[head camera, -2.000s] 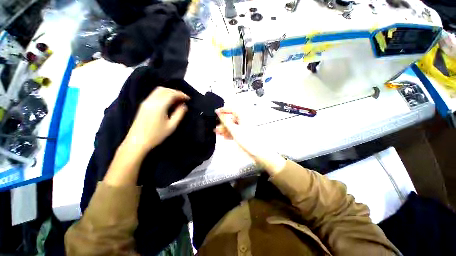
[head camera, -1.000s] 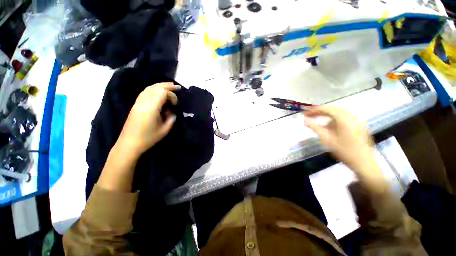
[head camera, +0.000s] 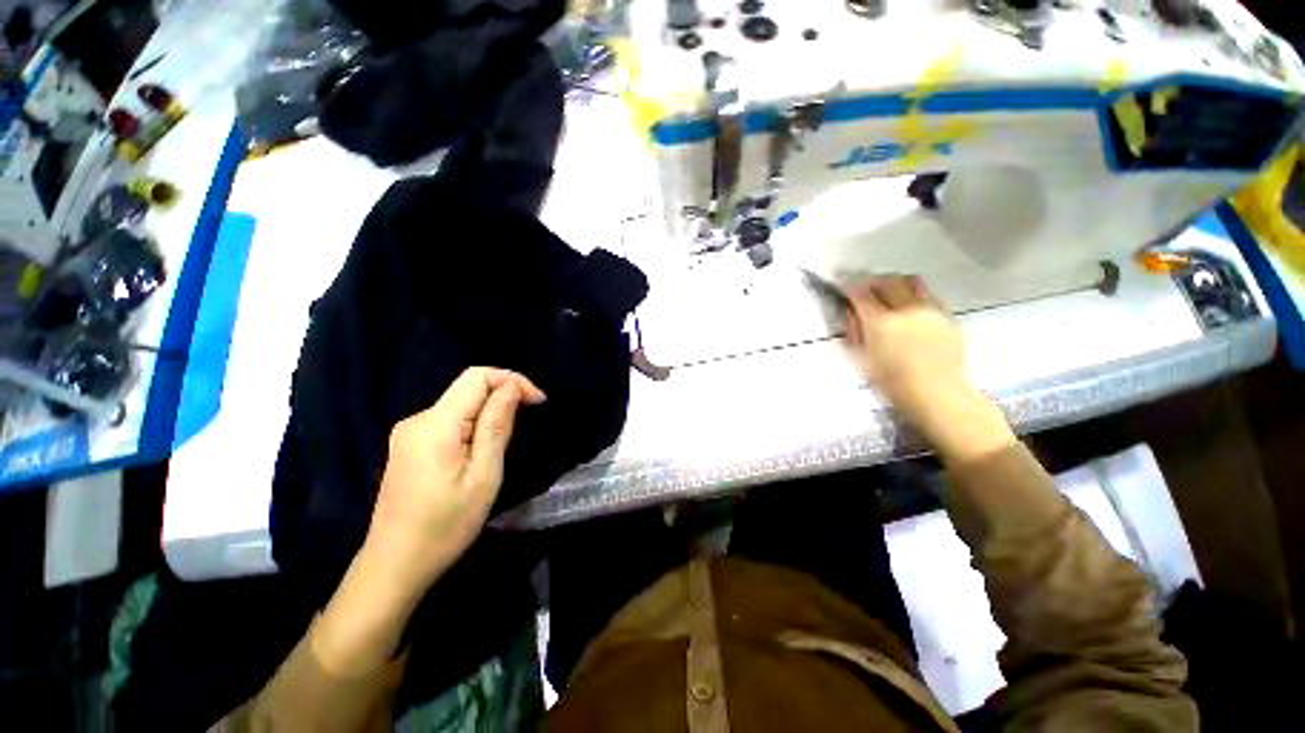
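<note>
The black garment (head camera: 444, 287) lies heaped on the machine table left of the needle area, with a small pale mark near its right edge. My left hand (head camera: 451, 465) is over its lower part, thumb and fingertips together; whether they pinch cloth is hidden. My right hand (head camera: 912, 344) holds the thread snips (head camera: 824, 289), dark blades pointing up-left, just above the table; the handle is hidden by the fingers. A small brown curved piece (head camera: 651, 368) lies beside the garment's right edge, at the end of a thin dark line.
The white sewing machine head (head camera: 1002, 136) with a blue stripe stands behind my right hand. The presser foot area (head camera: 716, 236) is right of the garment. A ruler-marked edge (head camera: 773, 465) runs along the front. Plastic bags (head camera: 122, 272) and thread spools (head camera: 150, 115) are on the left.
My right hand left the garment's edge, reached right to the snips, and now holds them further left. My left hand has moved down the garment from its upper fold.
</note>
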